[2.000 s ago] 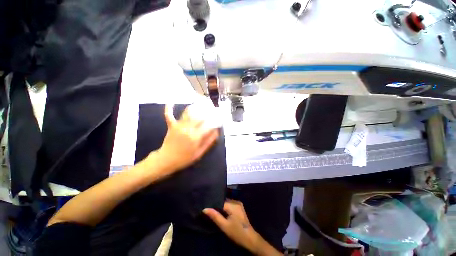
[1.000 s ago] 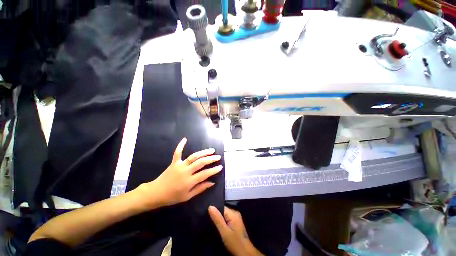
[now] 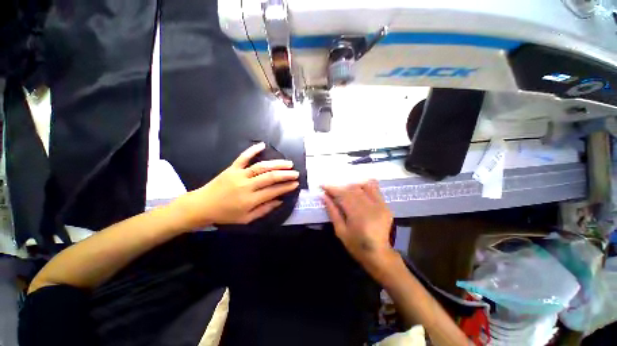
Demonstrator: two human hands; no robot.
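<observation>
A black fabric panel lies flat on the white table and runs up to the presser foot and needle beside a bright lamp spot. Its near end lies under my left hand, which rests flat on it with fingers spread, pointing right. The fabric edge there looks curved or folded. My right hand is right of the panel's edge, over the ruler scale at the table's front. Its fingers are bent and apart, and no fabric shows in it.
The white sewing machine head spans the top. A black phone-like rectangle, a thin dark tool and a paper tag lie below it. Black cut pieces are at left. A plastic bag is at lower right.
The panel has moved up under the machine, and its near end now shows on the table. My right hand has let go of its edge and moved right and up. The view has shifted.
</observation>
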